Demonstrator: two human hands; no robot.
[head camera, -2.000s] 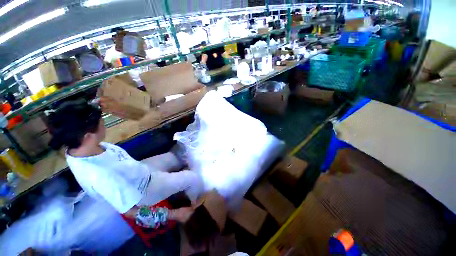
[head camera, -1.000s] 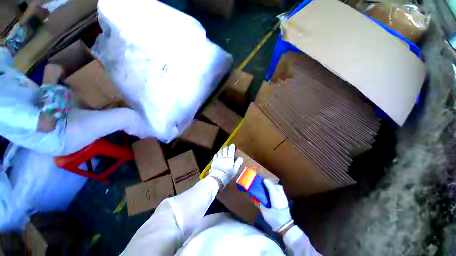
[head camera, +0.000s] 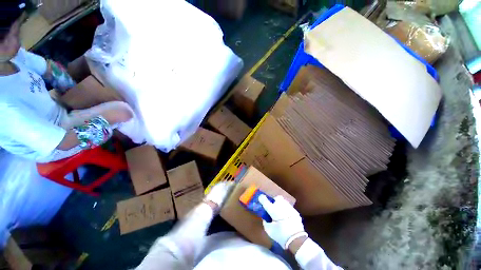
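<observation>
A small brown carton (head camera: 248, 220) lies in front of me, its upper face towards me. My right hand (head camera: 282, 219), in a white glove, is closed around a blue and orange tape gun (head camera: 255, 202) over the carton's upper face. My left hand (head camera: 219, 194), also in a white glove, is at the carton's left edge and blurred. Its fingers are unclear, and I cannot tell whether it grips the carton. The flat cartons (head camera: 337, 140) lean in a tight stack just ahead of the carton.
A yellow crate (head camera: 234, 161) edge runs left of the stack. A tan cardboard sheet (head camera: 377, 66) covers a blue crate (head camera: 291, 68). Several finished boxes (head camera: 145, 213) lie on the floor at left. A large white bundle (head camera: 163, 68) stands beside a person (head camera: 31, 111) on a red stool (head camera: 84, 166).
My left hand has moved left and down from the carton's top to its edge. The tape gun has shifted slightly left and down. The seated person has leaned further into view.
</observation>
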